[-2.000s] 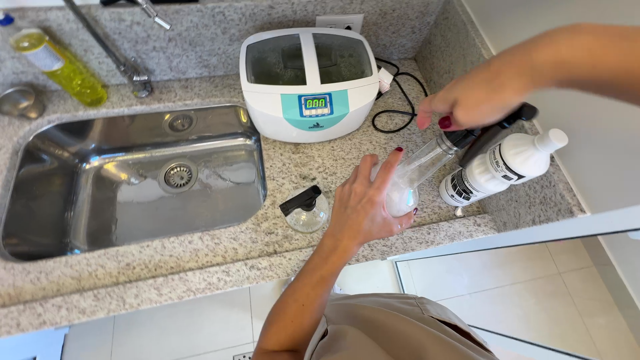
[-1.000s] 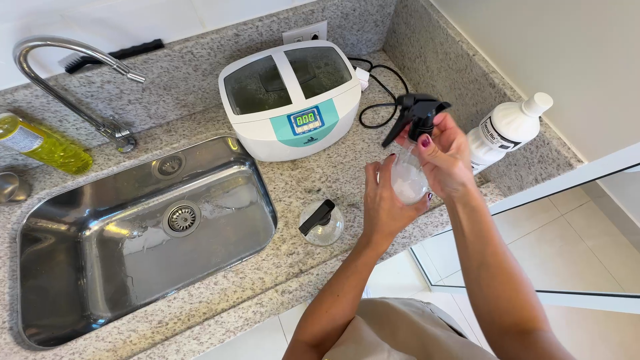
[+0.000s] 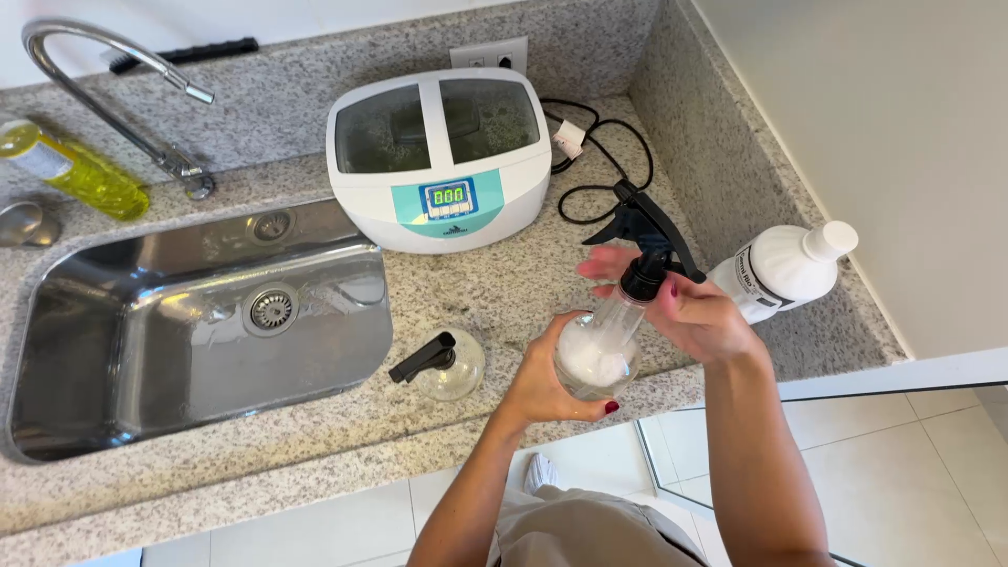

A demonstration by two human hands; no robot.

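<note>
My left hand point(image 3: 543, 378) grips the round body of a clear spray bottle point(image 3: 598, 354) with whitish foam inside, over the counter's front edge. At the bottle's neck, my right hand point(image 3: 693, 311) has its thumb and part of the palm against the collar of the black trigger sprayer point(image 3: 650, 236), some fingers extended behind it. The sprayer head sits on the neck. To the left a second clear bottle with a black pump top point(image 3: 453, 366) stands on the granite. A white plastic bottle point(image 3: 780, 272) with a black-and-white label stands just right of my right hand.
A white ultrasonic cleaner point(image 3: 441, 165) with a lit display stands against the backsplash, its black cable point(image 3: 642, 150) looped beside it. Left are a steel sink point(image 3: 197, 315), a chrome faucet point(image 3: 102, 98), a yellow liquid bottle point(image 3: 90, 177), a metal cup point(image 3: 27, 224) and a black-handled brush point(image 3: 197, 53).
My right hand was higher, at the tilted bottle's top, two seconds ago; now it is at the collar. The spray bottle stands more upright in my left hand.
</note>
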